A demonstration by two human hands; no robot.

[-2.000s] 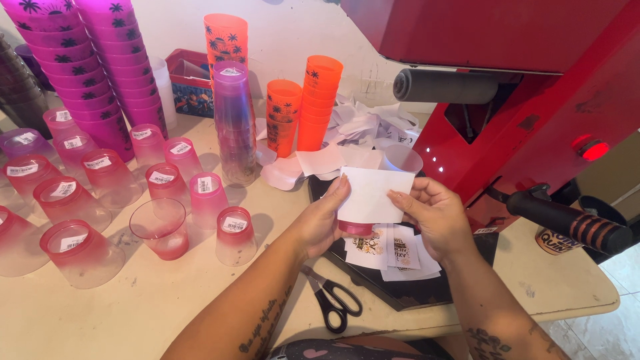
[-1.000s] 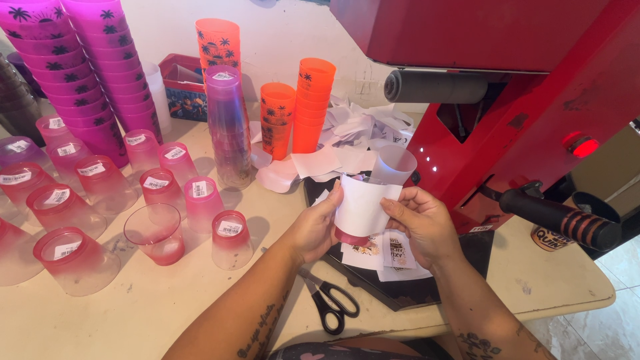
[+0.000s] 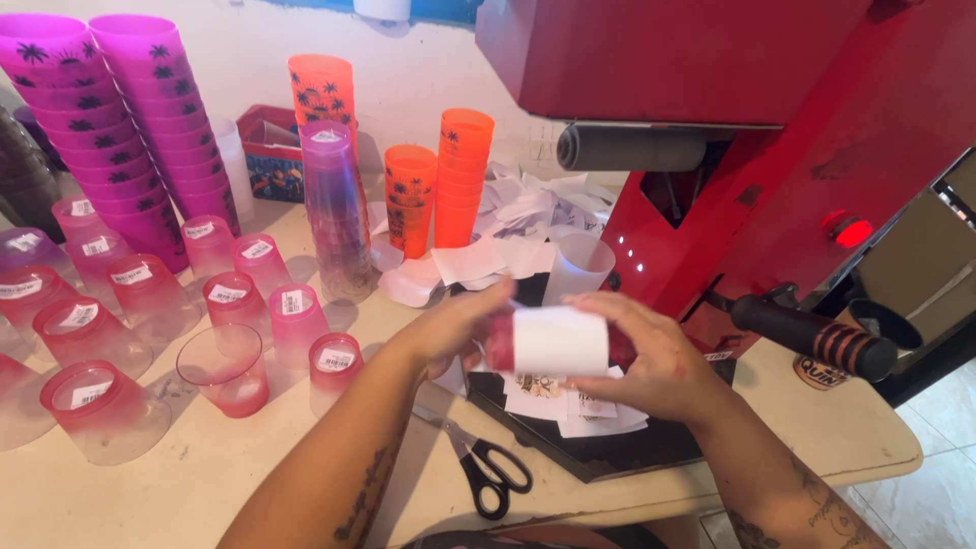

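Note:
Between my two hands a red cup (image 3: 499, 343) lies sideways, with a white paper (image 3: 562, 341) wrapped around it. My left hand (image 3: 457, 324) is at the cup's left end, blurred, and its exact hold is hard to see. My right hand (image 3: 648, 354) grips the wrapped cup from the right, fingers above and thumb below. Beneath them, printed paper slips (image 3: 534, 398) rest on the black base (image 3: 595, 457) of a red press. A frosted clear cup (image 3: 579, 267) stands just behind my right hand. Black-handled scissors (image 3: 488, 469) lie on the table, in front of the base.
The red press (image 3: 686, 69) with its black-gripped handle (image 3: 812, 335) fills the right. Pink-red cups (image 3: 107, 412), mostly upside down, cover the left of the table (image 3: 305, 488). Purple (image 3: 156, 137) and orange cup stacks (image 3: 463, 175) stand behind, beside a heap of paper scraps (image 3: 534, 202).
The paper, held fairly flat two seconds ago, is now curved around the red cup. The cup has been turned onto its side between my hands.

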